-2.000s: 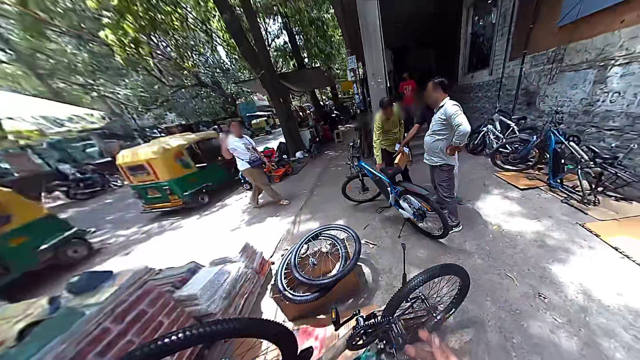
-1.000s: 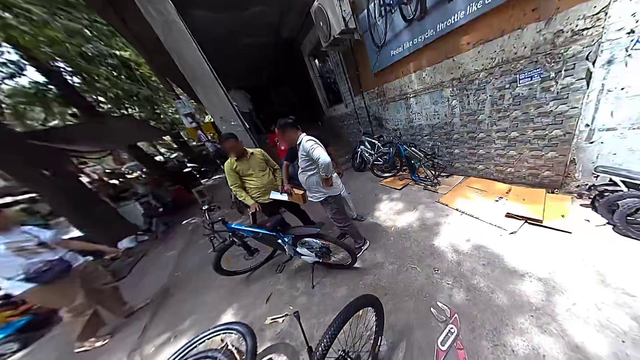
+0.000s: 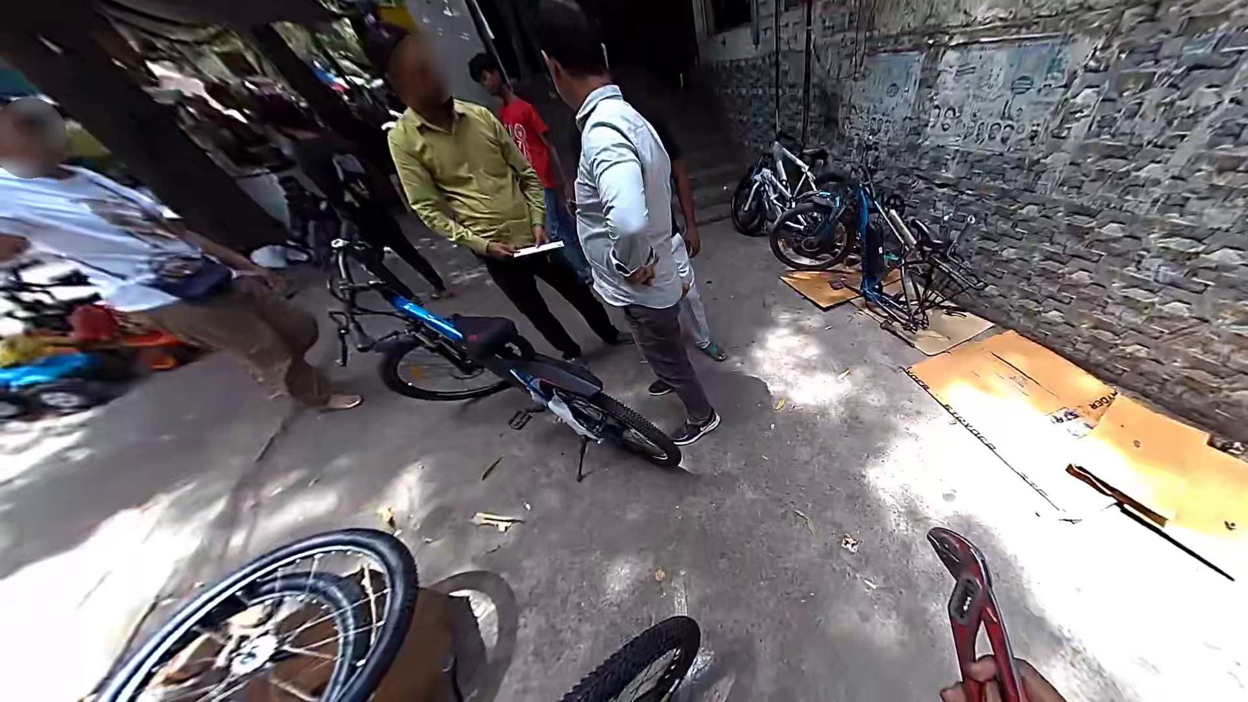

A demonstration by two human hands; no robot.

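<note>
Red-handled slip-joint pliers (image 3: 975, 604) stand upright at the lower right, their jaws pointing up. The fingers of my right hand (image 3: 1004, 680) close around the handles at the bottom edge. My left hand is out of view. Left of the pliers, a bicycle tyre (image 3: 639, 663) rises from the bottom edge. Spoked bicycle wheels (image 3: 390, 585) lie stacked on a cardboard box (image 3: 429, 624) at the lower left. A black and blue bicycle (image 3: 487, 341) leans on its kickstand in the middle, beside people standing.
A person in white (image 3: 107, 234) strides at the left. A person in a yellow-green shirt (image 3: 468, 175) holds a white item, facing a person in a light shirt (image 3: 624, 195). Several bicycles (image 3: 868, 234) stand by the stone wall (image 3: 1121, 195). Cardboard sheets (image 3: 1033, 380) lie on the pavement.
The view has swung right, then partly back and down. Pliers absent from the view two seconds ago now show in my right hand. The walking person has come much nearer.
</note>
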